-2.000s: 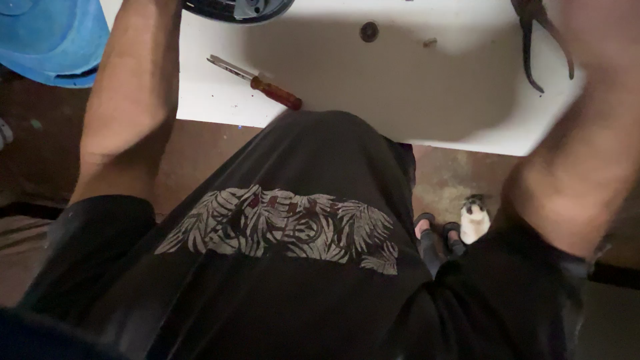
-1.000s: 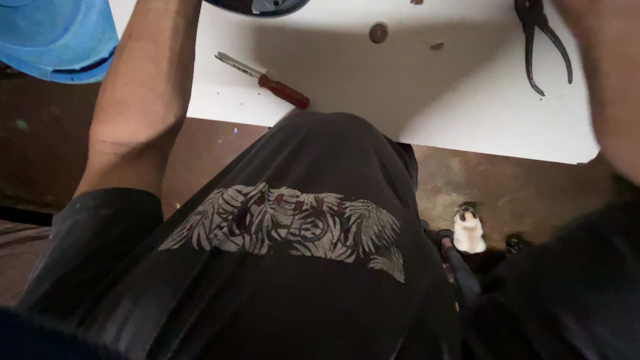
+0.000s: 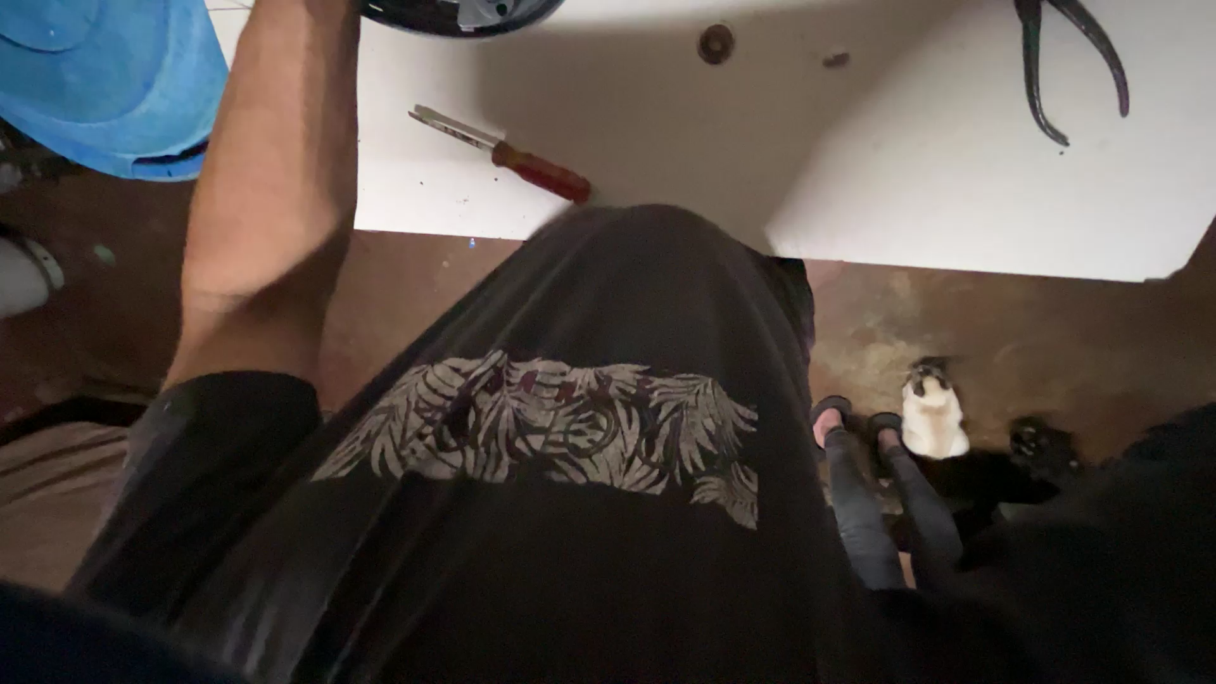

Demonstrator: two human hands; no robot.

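Note:
Neither of my hands is in the head view; only my left forearm reaches up past the top edge, beside a dark round housing (image 3: 465, 17) that the frame cuts off. A screwdriver with a red handle (image 3: 541, 174) lies on the white table (image 3: 950, 209) near its front edge, its metal end pointing up and left. A small round brown part (image 3: 715, 44) and a smaller brownish piece (image 3: 836, 60) rest further back. At the upper right lie pliers with dark handles (image 3: 1035, 76) spread apart; their jaws are out of frame.
A blue plastic basin or lid (image 3: 104, 85) is at the upper left. Below the table's right part, a light-coloured small animal with a dark head (image 3: 933, 418) sits on the floor. Another person's legs (image 3: 860, 503) in grey trousers are beside it, with something black close by.
My right forearm, in view at the upper right earlier, has gone out of frame. My left forearm still reaches up. The screwdriver and pliers stay on the table.

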